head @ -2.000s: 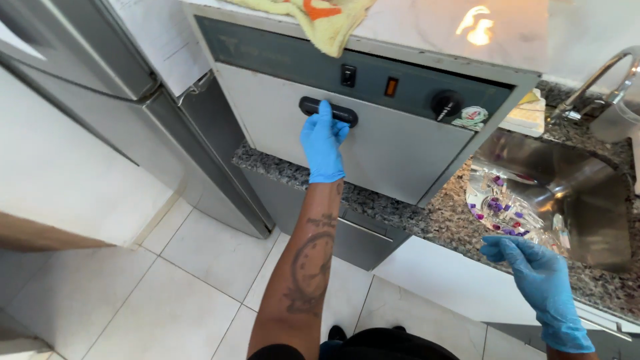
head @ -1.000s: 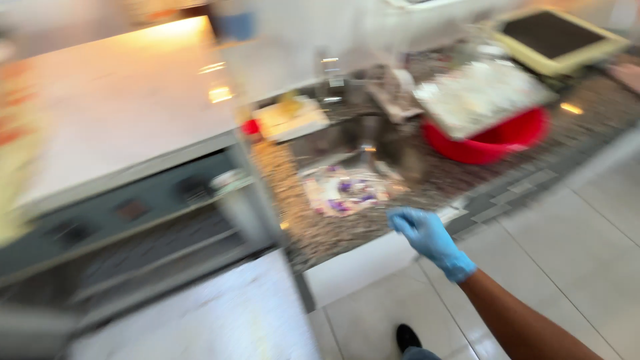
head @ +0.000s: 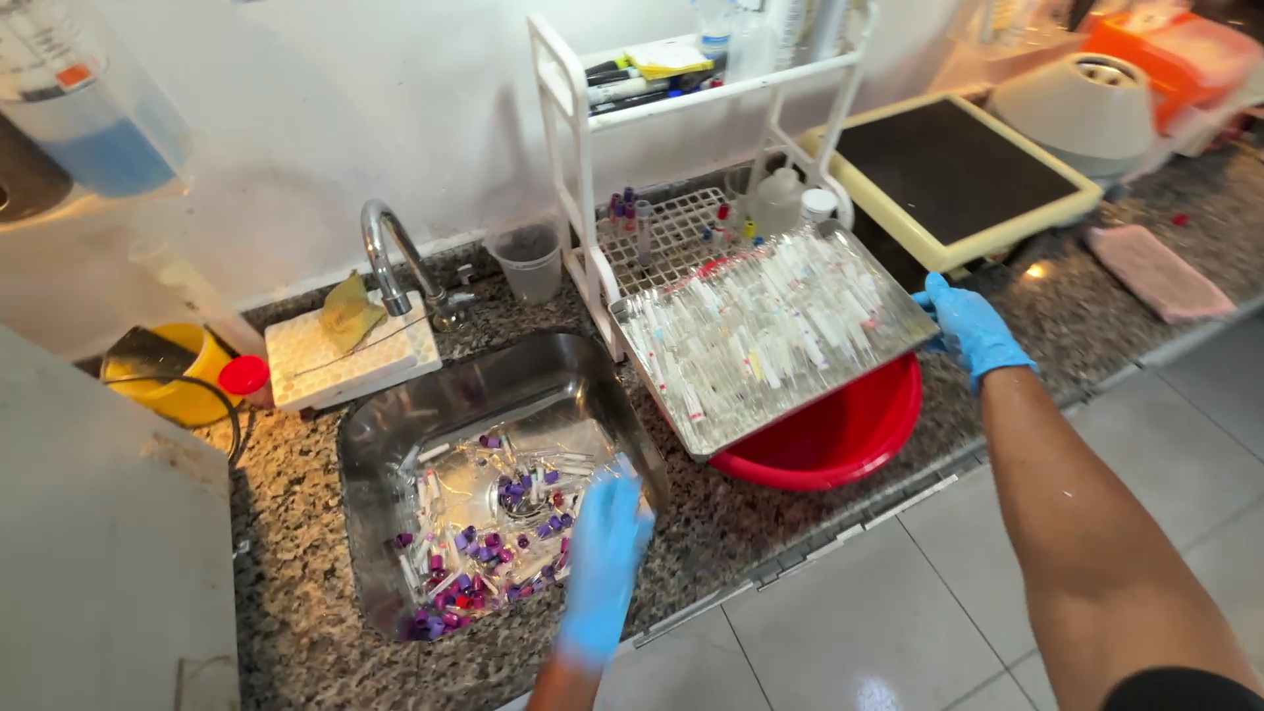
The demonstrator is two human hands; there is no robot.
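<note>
My right hand [head: 973, 326], in a blue glove, grips the right end of a metal tray [head: 664, 390] full of test tubes [head: 770, 326]. The tray lies tilted over a red plastic basin [head: 869, 425]. My left hand [head: 604, 553], gloved too and blurred, hovers over the right edge of the steel sink [head: 380, 434]; its fingers point at the tray's near left corner without plainly touching it, and whether it holds something cannot be told. Inside the sink lie loose tubes and purple and red tube caps [head: 484, 548].
Behind the sink are a chrome faucet [head: 385, 247], a white foam rack [head: 346, 360] and a plastic cup [head: 528, 262]. A white shelf stand [head: 568, 109] rises behind the tray. To the right sit a cream-framed dark panel [head: 953, 168] and a pink cloth [head: 1155, 267]. A yellow container [head: 197, 370] stands left.
The view has swung right from the grey appliance to the sink. My left hand, earlier on the appliance's black handle, is off it. My right hand has moved to the tray and taken hold of it.
</note>
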